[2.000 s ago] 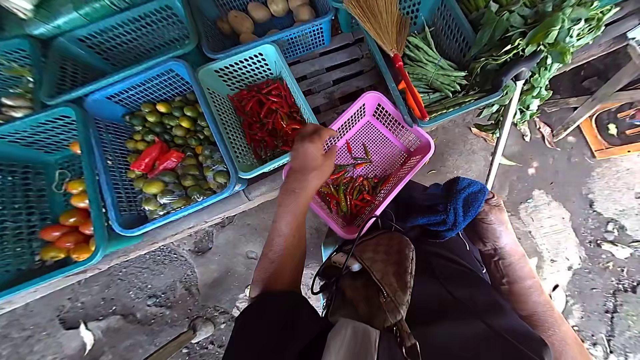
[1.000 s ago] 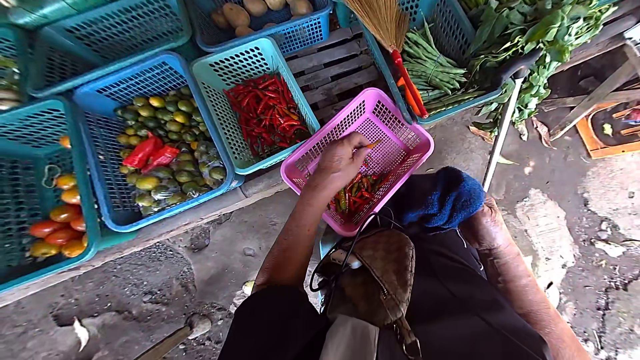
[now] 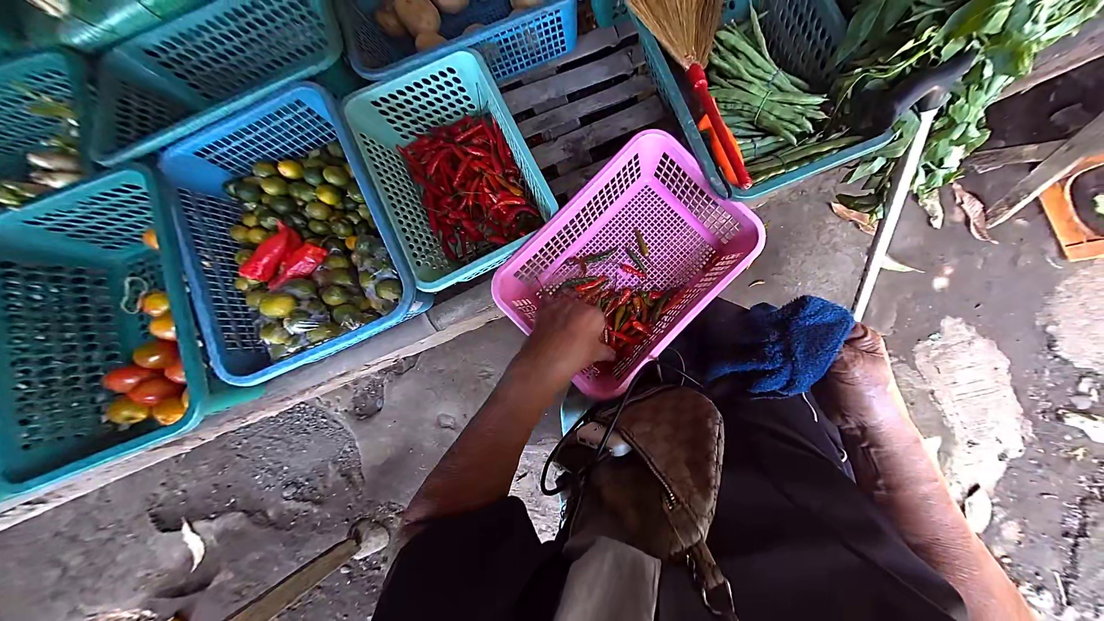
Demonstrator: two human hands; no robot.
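My left hand (image 3: 569, 335) reaches over the near left rim of a pink plastic basket (image 3: 625, 185), its curled fingers down among small red and green chili peppers (image 3: 634, 310). The fingertips are hidden, so whether they pinch a chili cannot be told. My right hand (image 3: 858, 358) is beside a dark blue towel (image 3: 789, 345) and the lower visible end of a pale stick with a dark handle (image 3: 897, 194); its fingers are hidden and its hold is unclear. Left of the pink basket, a pale green basket (image 3: 371, 129) contains a heap of red chilies (image 3: 470, 181).
A blue basket (image 3: 203, 302) holds small green citrus fruits and two red pieces. Tomatoes (image 3: 155, 388) lie in a teal basket (image 3: 65, 479). Long green beans (image 3: 763, 86), leafy greens (image 3: 957, 78) and a straw broom (image 3: 686, 30) are at upper right. A brown bag (image 3: 664, 474) rests at my lap.
My left hand went from the pink basket's upper left rim to over its middle, with something orange at the fingertips, then down to the chilies. No orange piece shows there now. My right hand stayed put.
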